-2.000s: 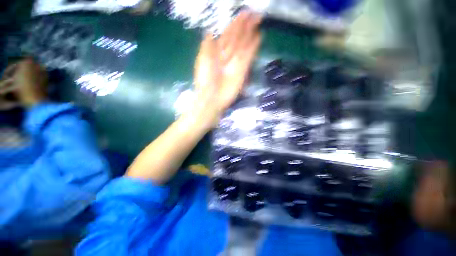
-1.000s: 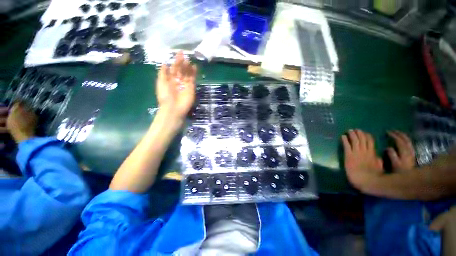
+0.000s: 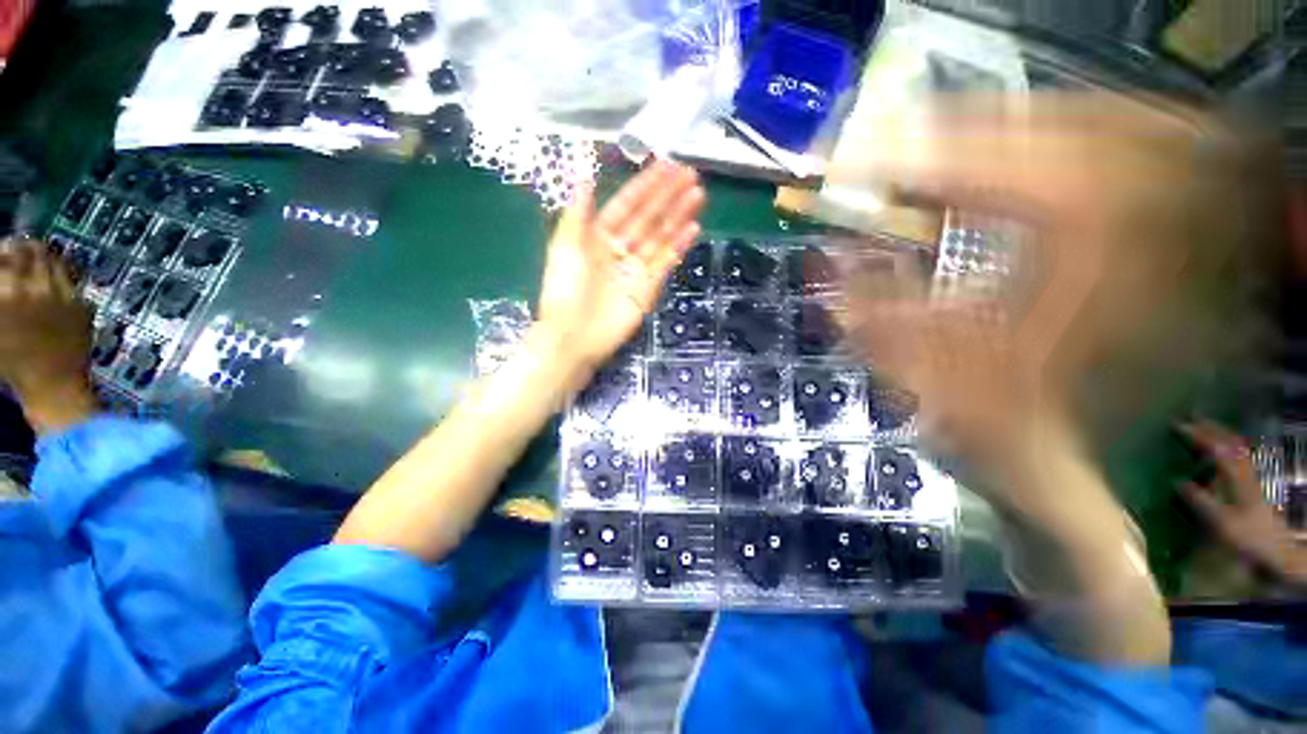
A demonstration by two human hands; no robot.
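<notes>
A clear tray (image 3: 566, 566) with rows of pockets holds black moulded parts (image 3: 598, 542), many with small bright ring spots. My left hand (image 3: 616, 265) is palm up at the tray's upper left, fingers extended, with tiny pale bits on the palm. My right hand (image 3: 975, 330) is heavily blurred over the tray's upper right and hides some pockets. Its fingers and anything in them cannot be made out. A small clear crinkled bag (image 3: 499, 330) lies left of the tray, partly behind my left forearm.
Behind the tray are a white punched sheet (image 3: 538, 161), a blue packet (image 3: 791, 86), a cardboard strip (image 3: 803, 201) and a white sheet (image 3: 144, 122) with black parts. A dotted strip (image 3: 979, 247) is at right. Other people's hands show at far left (image 3: 40, 323) and far right (image 3: 1236, 495).
My right hand has come into view over the tray's upper right. My left hand, still palm up, and the tray appear farther right in the picture as the view has shifted.
</notes>
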